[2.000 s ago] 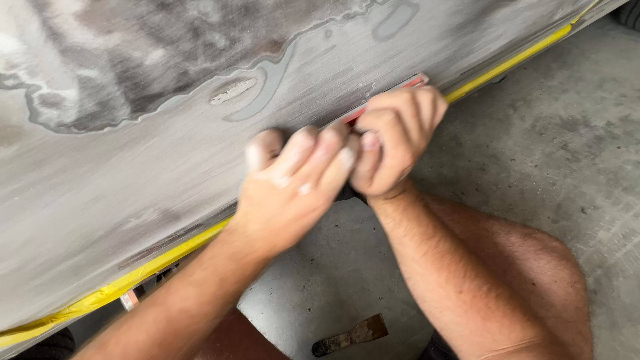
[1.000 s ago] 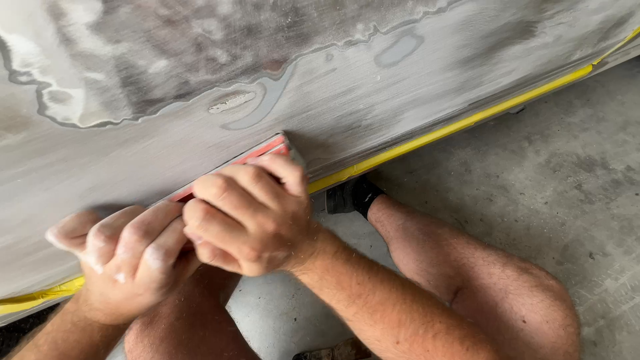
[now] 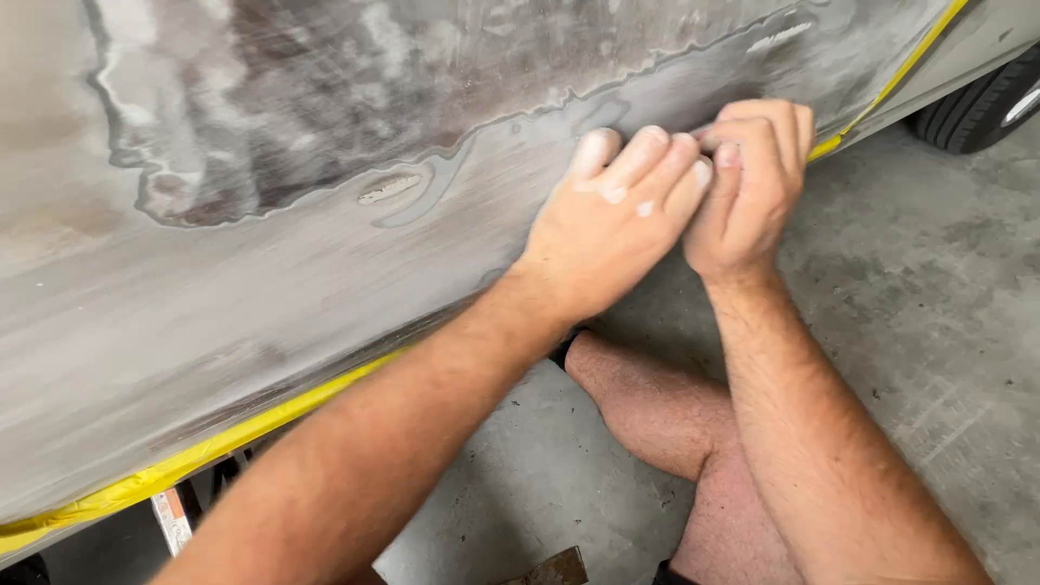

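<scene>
Both hands are close together at the lower part of a sanded vehicle body panel (image 3: 325,268). My left hand (image 3: 621,215), dusted white on its knuckles, curls over a sanding block that it almost wholly hides. Just right of it, my right hand (image 3: 751,187) grips the same block; only a sliver of its reddish edge shows between the hands. Around them the panel is grey with a dark bare patch above, and a small pale oval spot (image 3: 388,189) lies left of my left hand.
Yellow masking tape (image 3: 268,418) runs along the panel's lower edge. A tire (image 3: 979,106) stands at the upper right. On the concrete floor (image 3: 918,317) below lies a scraper blade (image 3: 559,567). A metal object bearing a label (image 3: 172,516) is under the panel at lower left.
Since one second ago, both hands have moved right along the panel with the block, whose red edge showed plainly then and is now mostly covered. The view has shifted too.
</scene>
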